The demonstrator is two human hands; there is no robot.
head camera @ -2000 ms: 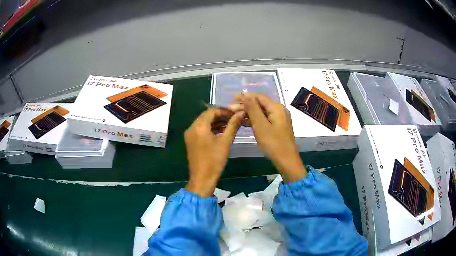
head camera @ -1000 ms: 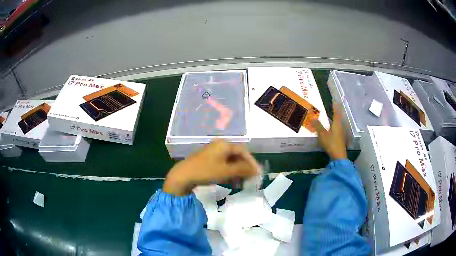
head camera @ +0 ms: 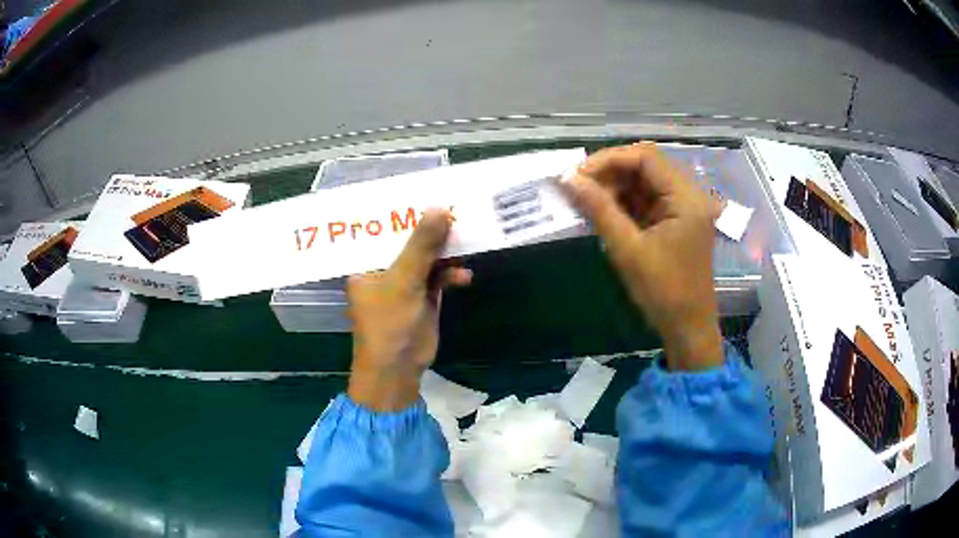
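An outer box (head camera: 347, 226) is held up with its long narrow side facing me, showing orange "Pro Max" lettering. A printed barcode panel (head camera: 523, 208) is near its right end. My left hand (head camera: 400, 305) grips the box near the middle, thumb on the lettering side. My right hand (head camera: 657, 236) is at the box's right end, fingertips bent and touching near the barcode panel; whether a label is between them cannot be told. An inner box (head camera: 310, 307) is partly hidden behind the held box.
Outer boxes stand at left (head camera: 158, 226) and at right (head camera: 841, 378). Another inner box (head camera: 726, 257) with a white paper piece on it is behind my right hand. Release papers (head camera: 515, 452) are heaped between my sleeves. A grey rail runs behind.
The outer box that lay right of the inner box is now lifted and turned, narrow side towards me. My left hand has taken hold of it. The boxes on the line have shifted left.
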